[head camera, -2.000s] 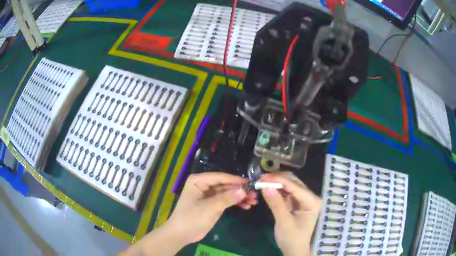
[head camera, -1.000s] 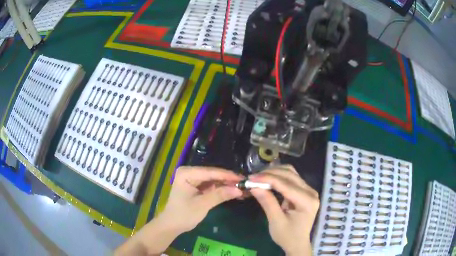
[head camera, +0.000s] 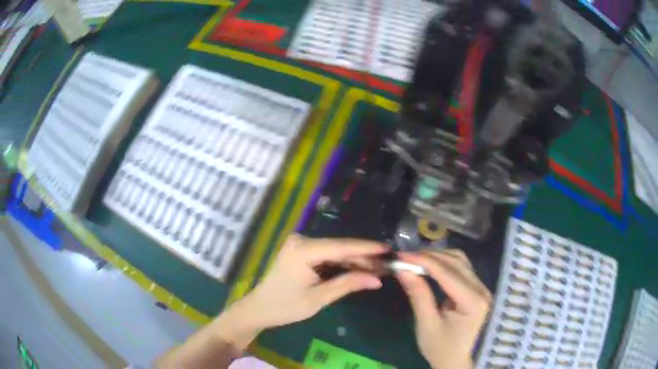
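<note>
My left hand (head camera: 306, 277) and my right hand (head camera: 447, 299) meet in front of the black test fixture (head camera: 498, 79). My right hand holds a small white piece (head camera: 408, 267) between thumb and finger. A small dark part (head camera: 390, 258) shows between the fingertips of both hands, blurred; my left fingers pinch at its left end. The brass-coloured ring of the test socket (head camera: 433, 228) shows just above my fingertips, below the clear pressing plate (head camera: 451, 198).
Foam trays with rows of dark parts lie left (head camera: 209, 169), right (head camera: 552, 295) and behind (head camera: 353, 36). A stacked tray (head camera: 86, 130) is at far left. A purple stick (head camera: 319, 189) lies left of the fixture. A green label (head camera: 343, 357) is at the front edge.
The view has shifted, so the fixture and trays appear further right, and the picture is more blurred. Both hands stay together below the socket; my left fingers look straighter.
</note>
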